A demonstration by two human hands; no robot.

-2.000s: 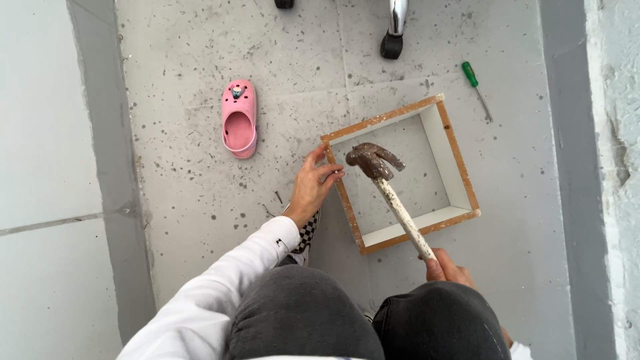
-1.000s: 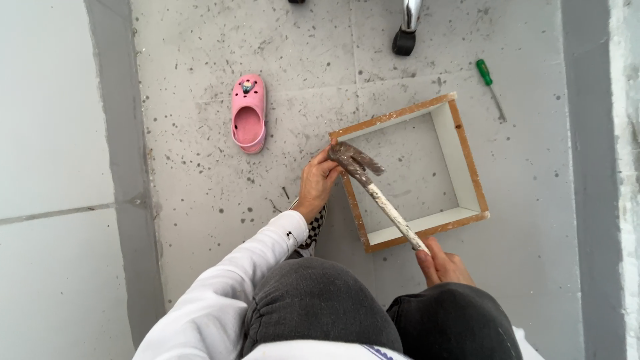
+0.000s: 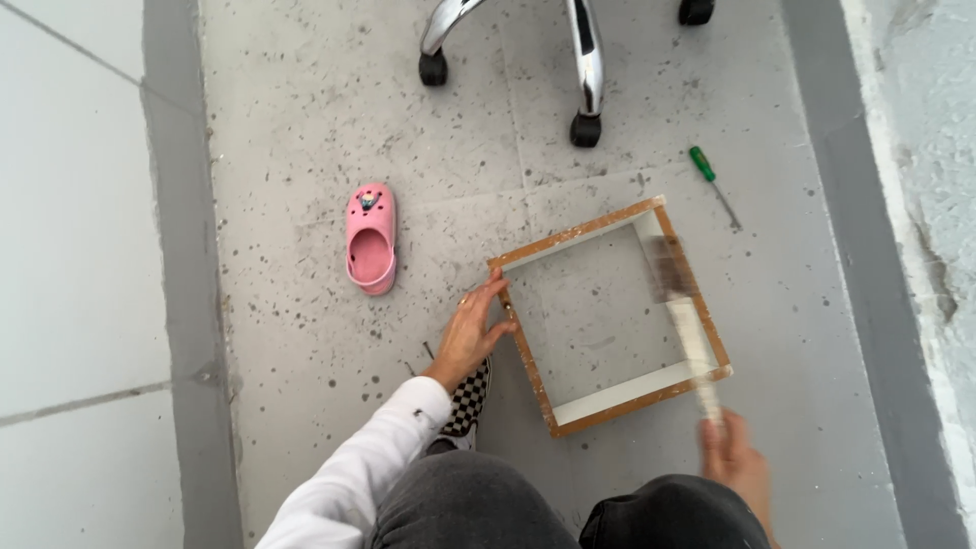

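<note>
A square wooden frame [image 3: 610,229], brown on its upper edges and white inside, stands on the speckled grey floor. My left hand [image 3: 473,328] rests on its left side near the upper left corner, fingers apart on the edge. Close to those fingers, something small like a nail head [image 3: 507,305] shows on that edge. In my right hand [image 3: 736,457] is the handle of a claw hammer [image 3: 692,335], white and worn. Its dark metal head is blurred over the frame's right side.
A pink clog [image 3: 371,240] lies left of the frame. A green-handled screwdriver [image 3: 714,187] is at the upper right. Chrome chair legs [image 3: 587,69] on black casters stand beyond. Nails [image 3: 428,349] lie beside my checkered shoe [image 3: 469,400].
The hammer head has swung from beside my left hand over to the frame's right side. My left hand remains at the frame's left edge. The view has shifted, showing more of the chair.
</note>
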